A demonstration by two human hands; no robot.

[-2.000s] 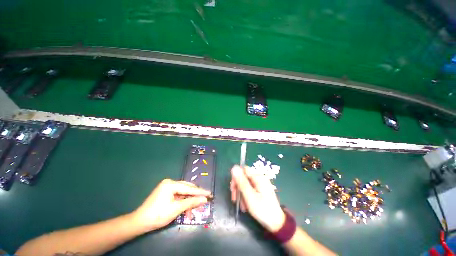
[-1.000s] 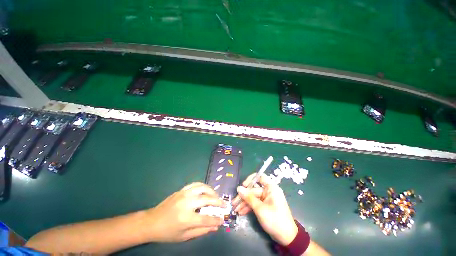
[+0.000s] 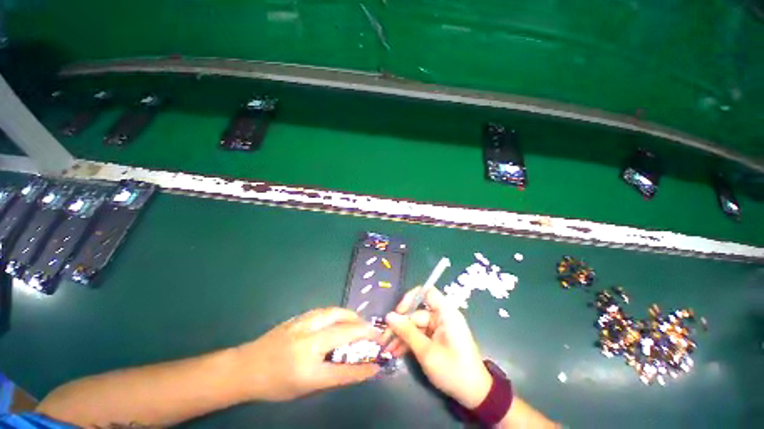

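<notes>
A black phone body (image 3: 374, 281) lies flat on the dark green bench in front of me, with slanted white and orange marks on its face. My left hand (image 3: 314, 354) rests over its near end, fingers on the shiny board section, hiding part of it. My right hand (image 3: 434, 339) holds pale tweezers (image 3: 434, 278) like a pen, the working end pointing down at the same near end. The tips are hidden between the fingers, so I cannot tell whether they grip a part.
White pieces (image 3: 488, 281) lie just right of my right hand. A copper-and-black parts pile (image 3: 658, 342) and a smaller clump (image 3: 575, 271) lie further right. Waiting phone bodies (image 3: 107, 235) stand in a row at left. Beyond the chipped white rail (image 3: 335, 201), spaced phones (image 3: 503, 155) lie on the green conveyor.
From two seconds ago, both hands have come together at the phone's near end, and the tweezers have tilted over it. Since one second ago the hands have barely moved. The view has shifted.
</notes>
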